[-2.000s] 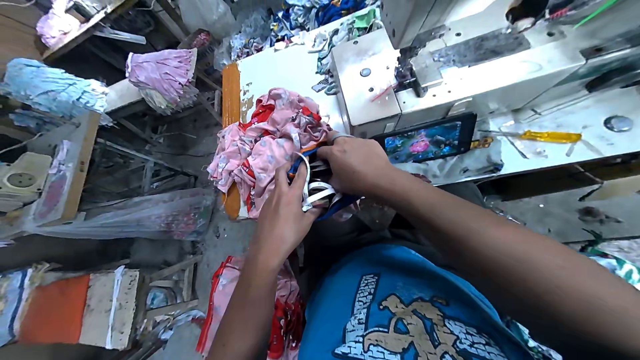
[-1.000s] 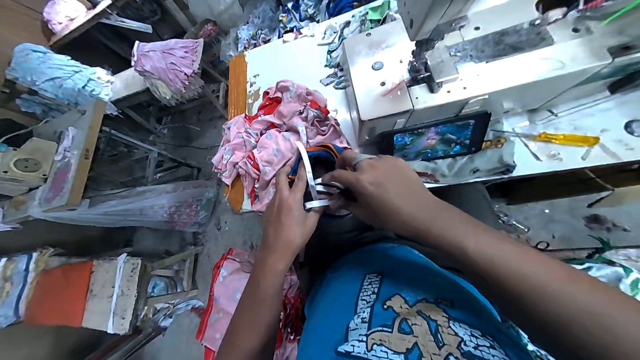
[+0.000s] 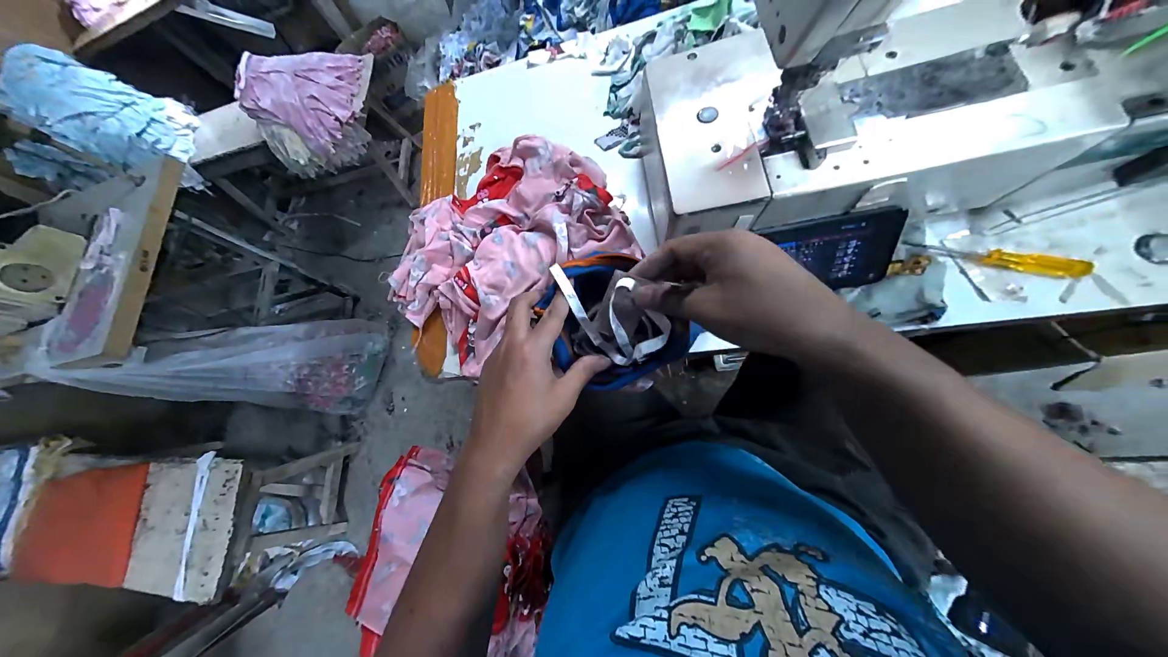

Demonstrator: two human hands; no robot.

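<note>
In front of my body is a dark blue fabric pouch [image 3: 577, 350] with orange trim, its mouth open towards me. My left hand [image 3: 534, 370] grips its left rim, thumb over the edge. White tape [image 3: 619, 328] lies looped in and over the opening. My right hand [image 3: 721, 283] pinches the white tape at the pouch's right side; its fingertips are partly hidden. Pink printed fabric with red trim [image 3: 525, 219] is heaped on the table corner just beyond the pouch. A phone with a lit screen [image 3: 844, 246] lies behind my right hand.
An industrial sewing machine [image 3: 712, 119] stands on the white table [image 3: 538, 100]. A yellow-handled screwdriver [image 3: 1036, 263] lies at right. More pink fabric [image 3: 411, 520] hangs low beside my left forearm. Bundles of blue cloth [image 3: 91, 105] and pink cloth [image 3: 306, 96] are at upper left, above wooden frames.
The white tape that stood up in loops over the pouch now lies lower, in and across its mouth. My right hand has moved up to the pouch's right rim. The phone screen shows a different picture.
</note>
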